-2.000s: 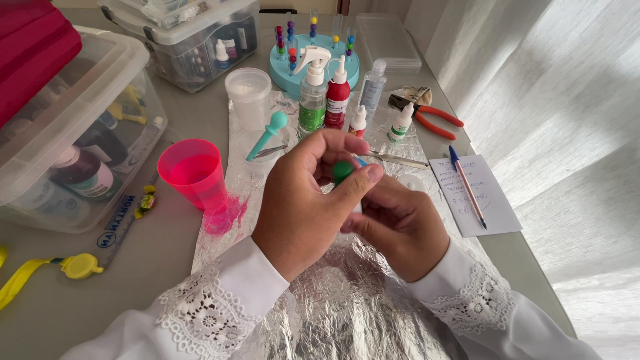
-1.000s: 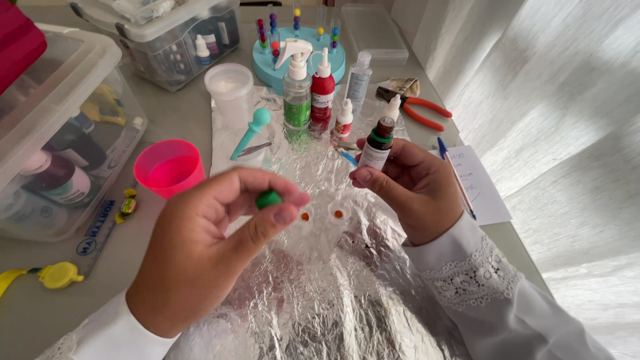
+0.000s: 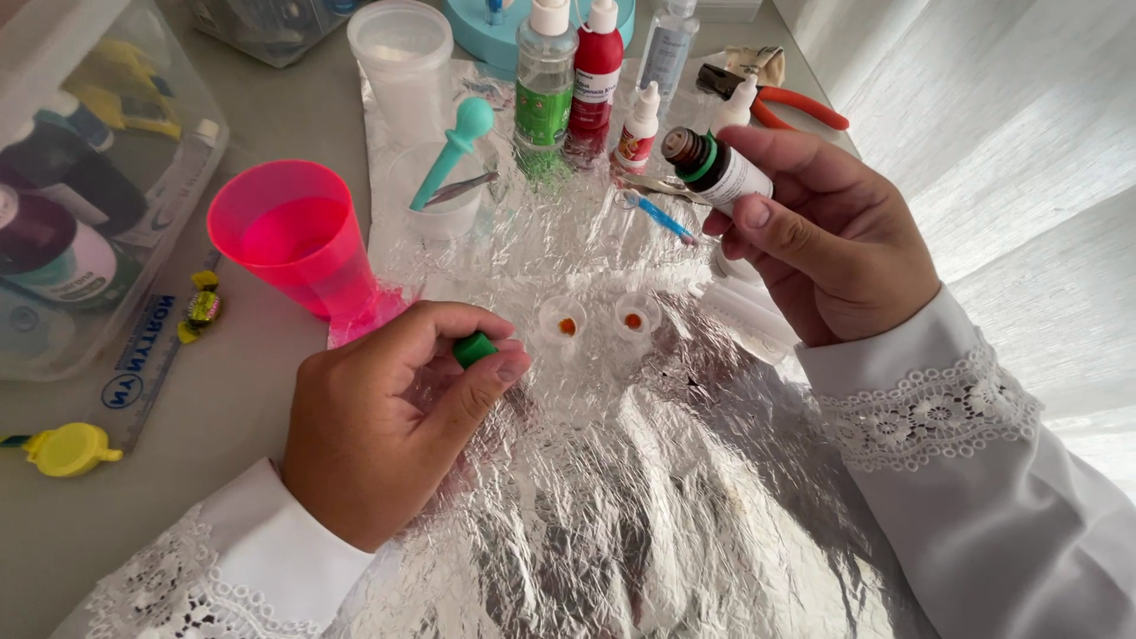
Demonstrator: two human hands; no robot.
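Observation:
My left hand [image 3: 390, 417] pinches a green screw cap [image 3: 474, 350] between thumb and fingers, low over the aluminium foil [image 3: 550, 497]. My right hand [image 3: 821, 235] holds a small dark brown glass bottle [image 3: 723, 173] with a white label and a green ring round its neck. The bottle is uncapped and tilted, its mouth toward the upper left. Between the hands, two tiny clear cups, the left one [image 3: 561, 335] and the right one [image 3: 637, 328], stand on the foil, each with an orange-brown spot inside. A blue-handled small tool [image 3: 661, 217] lies behind them.
A pink cup [image 3: 293, 222] of liquid stands left; a clear cup [image 3: 444, 217] holds a turquoise dropper [image 3: 457, 146]. Behind are a green-labelled bottle [image 3: 543, 89], a red bottle [image 3: 596, 75] and orange-handled pliers [image 3: 790, 106]. A storage box [image 3: 191, 169] is at far left.
Two seconds ago both hands were together around the green cap. They have since moved apart, the cap in the left and the bottle in the right, which now tilts more to the left. The view has shifted closer.

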